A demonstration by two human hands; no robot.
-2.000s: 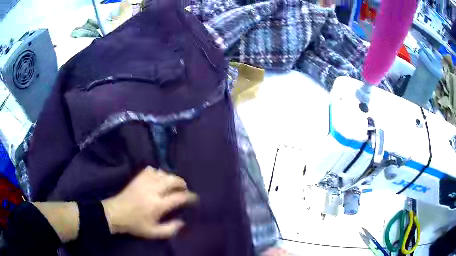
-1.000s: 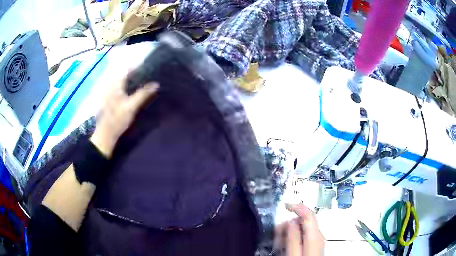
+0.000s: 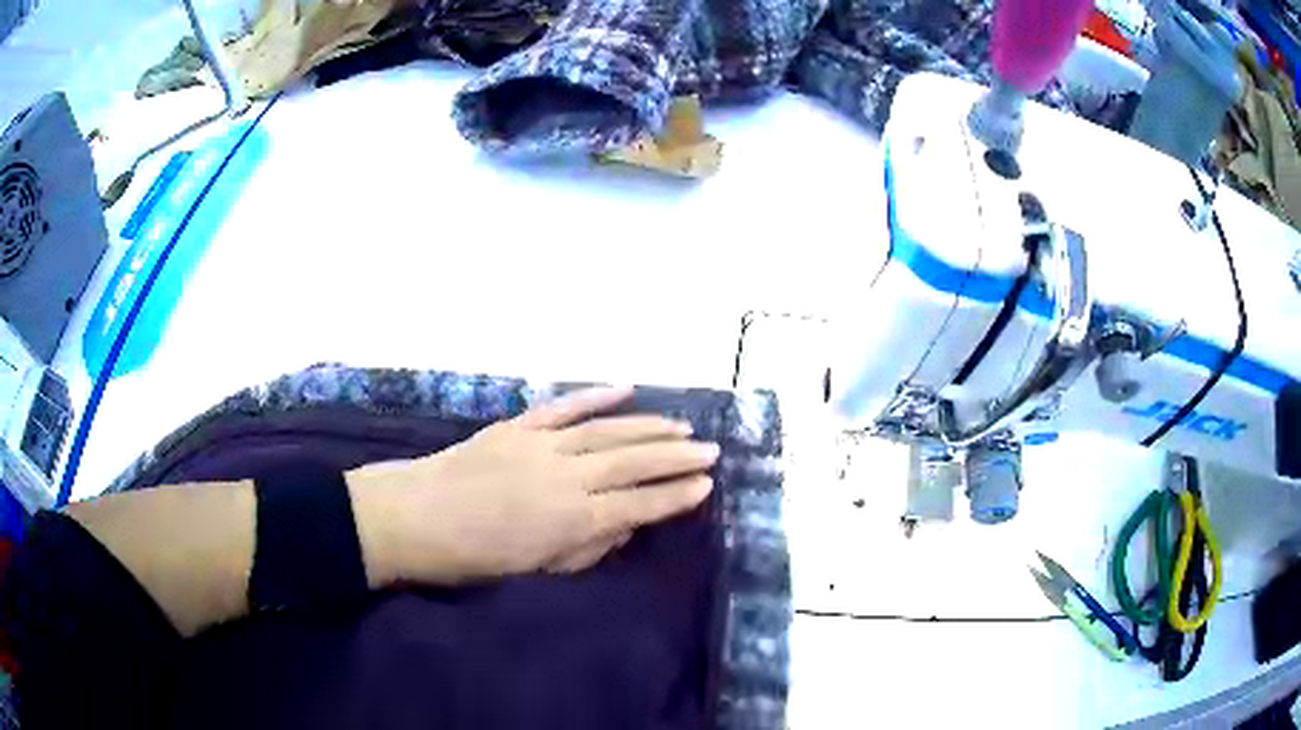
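The jacket lies with its dark plum lining (image 3: 571, 642) up, at the lower left and middle. A plaid band (image 3: 759, 571) runs along its far edge and its right edge and meets in a corner near the machine. My left hand (image 3: 571, 478) lies flat, palm down, on the lining near that corner, fingers pointing right. My right hand is not in view. The presser foot area (image 3: 913, 499) of the white sewing machine (image 3: 942, 271) is right of the jacket, apart from it.
Green and yellow scissors (image 3: 1173, 571) and small thread snips (image 3: 1082, 606) lie right of the needle area. A plaid garment (image 3: 614, 72) and brown scraps (image 3: 685, 143) lie at the back. A pink thread cone (image 3: 1034, 43) stands above the machine. A grey fan box (image 3: 50, 228) is at the left.
The jacket has come down from a raised, bunched position and now lies flatter and nearer. My left hand has moved right onto its corner. My right hand has left the view.
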